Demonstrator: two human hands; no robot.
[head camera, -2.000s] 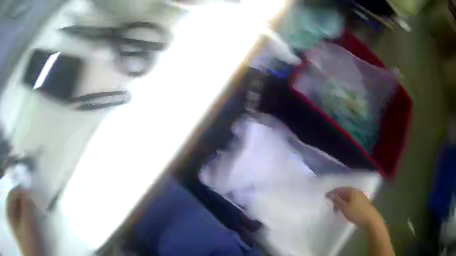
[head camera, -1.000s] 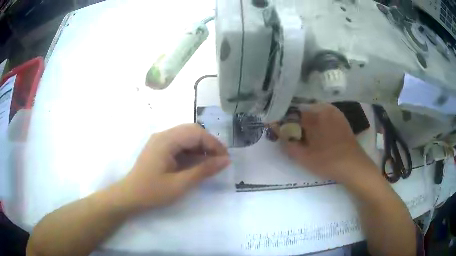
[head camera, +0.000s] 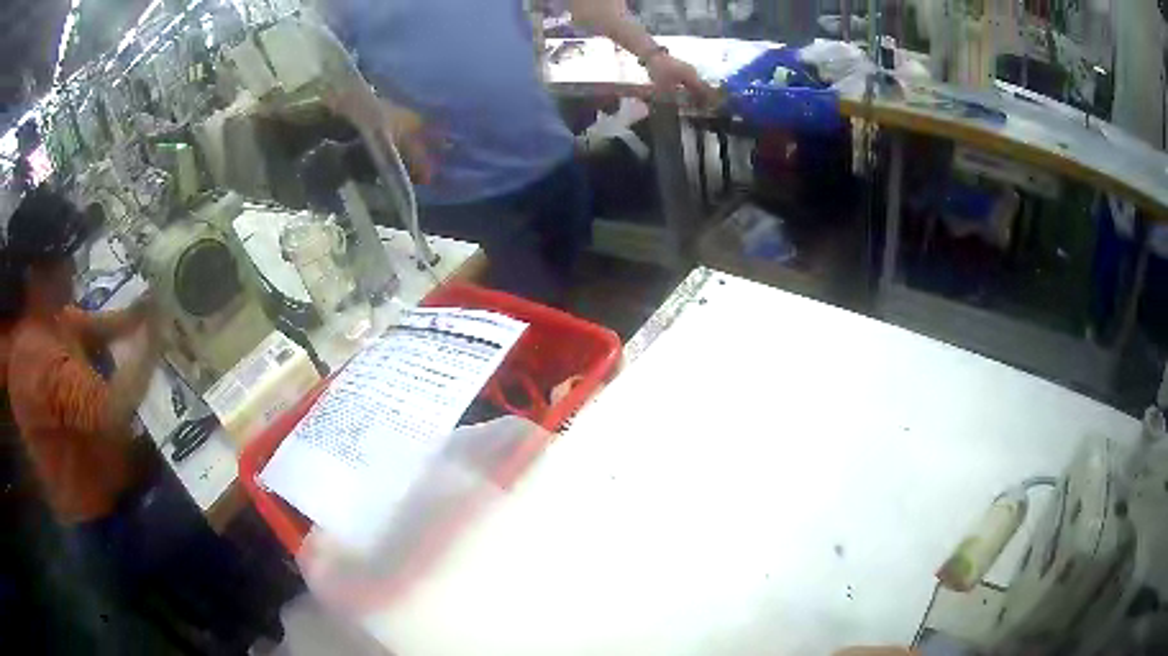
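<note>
A blurred piece of sheer white fabric (head camera: 480, 464) lies over the near side of the red basket, beside the white table (head camera: 756, 449). The sewing machine head (head camera: 1089, 551) is cut off at the lower right. A pale, rounded tool with a cord (head camera: 986, 541) lies beside it. A thin sliver of skin, apparently my left hand (head camera: 877, 651), shows at the bottom edge; its fingers and any hold are hidden. My right hand is out of the picture.
The red plastic basket (head camera: 589, 352) holds a printed white sheet (head camera: 397, 404) at the table's left edge. A person in blue (head camera: 461, 96) stands beyond it. A person in orange (head camera: 64, 397) works at another machine (head camera: 211, 288) on the left. Another table (head camera: 1012, 122) stands behind.
The view has swung left and up from the needle area to the basket and the workshop. My right hand has left the picture, and only a sliver of a hand remains.
</note>
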